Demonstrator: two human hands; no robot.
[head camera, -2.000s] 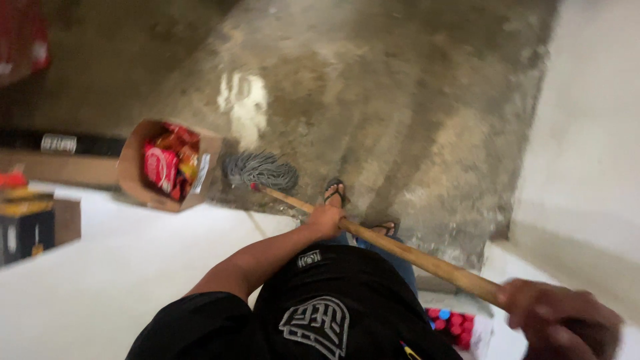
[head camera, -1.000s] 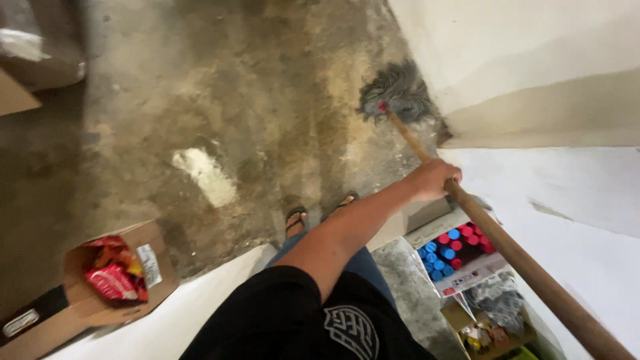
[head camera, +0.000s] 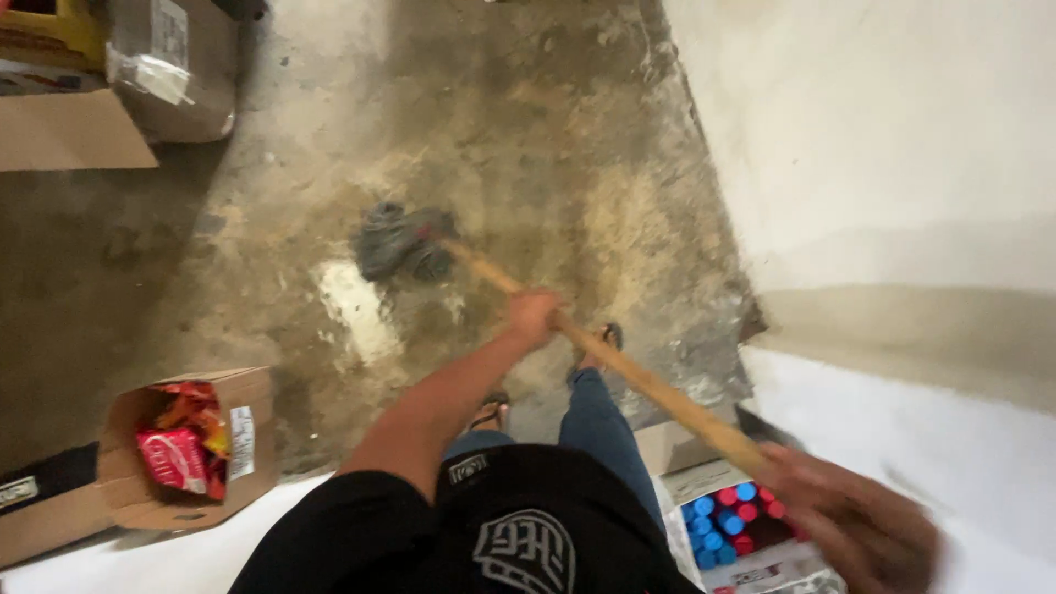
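A string mop with a grey head (head camera: 404, 241) lies on the wet concrete floor (head camera: 536, 165), left of centre. Its wooden handle (head camera: 660, 392) runs down to the lower right. Partway along the handle, my left hand (head camera: 535, 317) is closed around it. My right hand (head camera: 850, 503), blurred by motion, grips the handle's upper end near the lower right corner. The mop head touches the floor beside a bright reflection.
An open cardboard box (head camera: 247, 445) with red and orange packets stands lower left. Another carton (head camera: 74, 128) and a wrapped package (head camera: 177, 74) are upper left. A box (head camera: 763, 573) of blue- and red-capped bottles sits lower right, near the white wall (head camera: 874, 148).
The mop head has moved left across the floor, away from the wall corner where it was one second ago. My left hand has moved left with the handle, and my right hand has come into view again.
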